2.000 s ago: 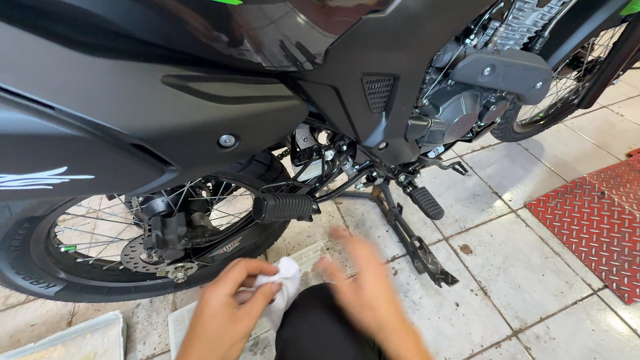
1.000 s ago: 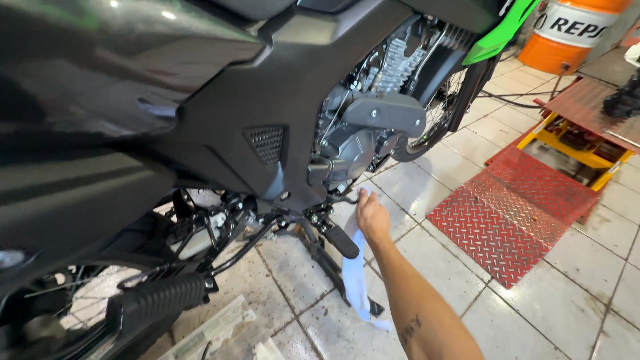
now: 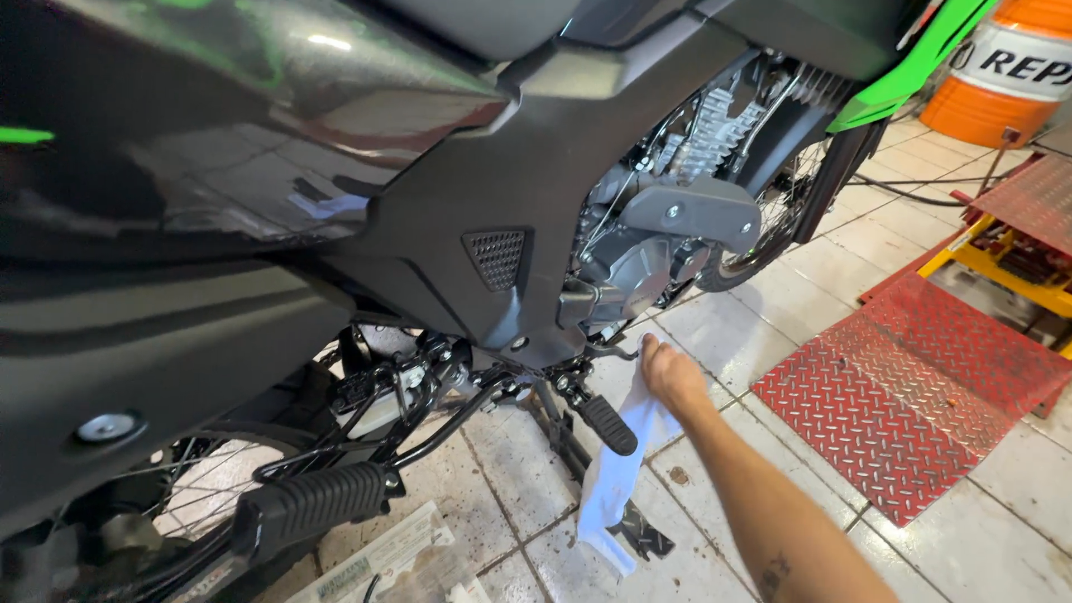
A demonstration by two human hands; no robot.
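My right hand [image 3: 670, 373] grips the top of a long white cloth [image 3: 615, 469] beside the motorcycle's foot lever [image 3: 613, 352], just below the engine [image 3: 641, 276]. The cloth hangs down past the front rubber footpeg [image 3: 609, 425] and partly covers the kickstand [image 3: 645, 536]. Whether the fingers touch the lever cannot be told. The rear footpeg [image 3: 314, 502] is at the lower left, under the black side panel [image 3: 151, 360]. My left hand is out of view.
A red diamond-plate ramp [image 3: 913, 394] of a yellow-framed lift [image 3: 997, 268] lies at the right. An orange and white drum [image 3: 1005, 75] stands at the top right. Printed paper or cardboard [image 3: 385, 557] lies on the tiled floor at the bottom.
Two seconds ago both hands were near the rear footpeg, with the cloth bunched in the left. Now the right hand holds it by the foot lever, and the left has left view. The view has shifted toward the engine.
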